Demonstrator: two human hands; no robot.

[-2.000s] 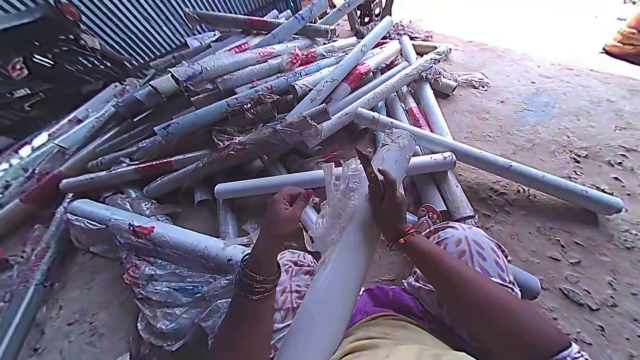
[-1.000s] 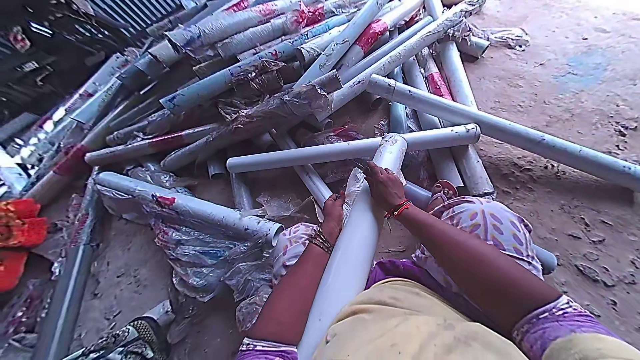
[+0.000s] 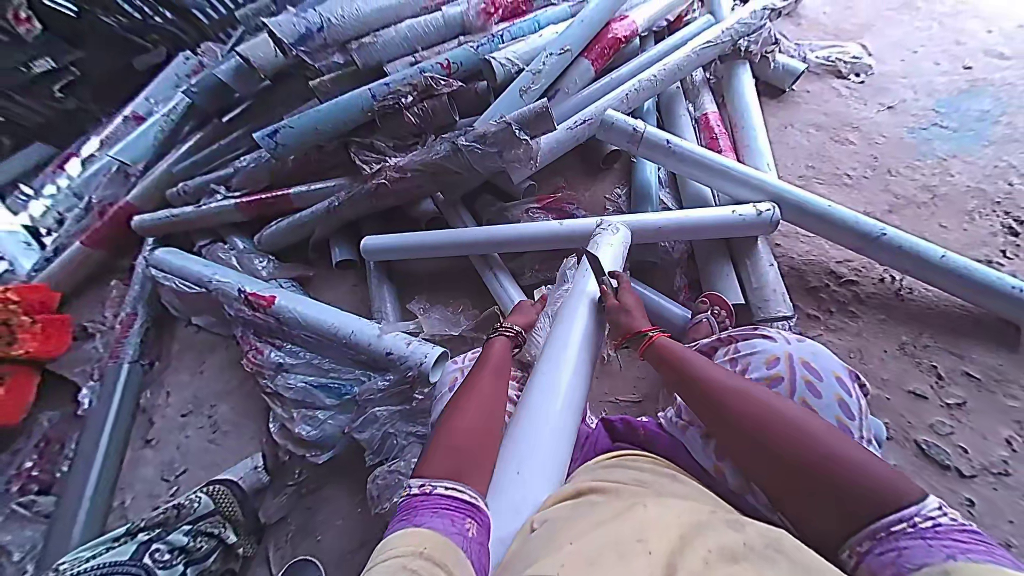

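Observation:
A white plastic pipe [image 3: 552, 384] slants up from my lap, its far end touching a second white pipe [image 3: 560, 234] that lies crosswise. My right hand [image 3: 626, 306] is closed on a dark knife-like blade [image 3: 596, 268] held against the right side of the slanting pipe near its far end. On the other side, my left hand [image 3: 526, 314] has its fingers closed on clear plastic film [image 3: 558, 308] that hangs along the pipe.
A large heap of pipes [image 3: 352, 100], many in torn film, fills the far side. One long pipe [image 3: 840, 216] reaches right over the dirt floor. Crumpled film [image 3: 320, 400] lies left of my knees. Patterned cloth [image 3: 176, 520] and orange items [image 3: 32, 344] are at the left.
Two seconds ago the film stood bunched up above the pipe beside my raised left hand; now that hand is lower along the pipe's left side. The view has tilted down and shifted left.

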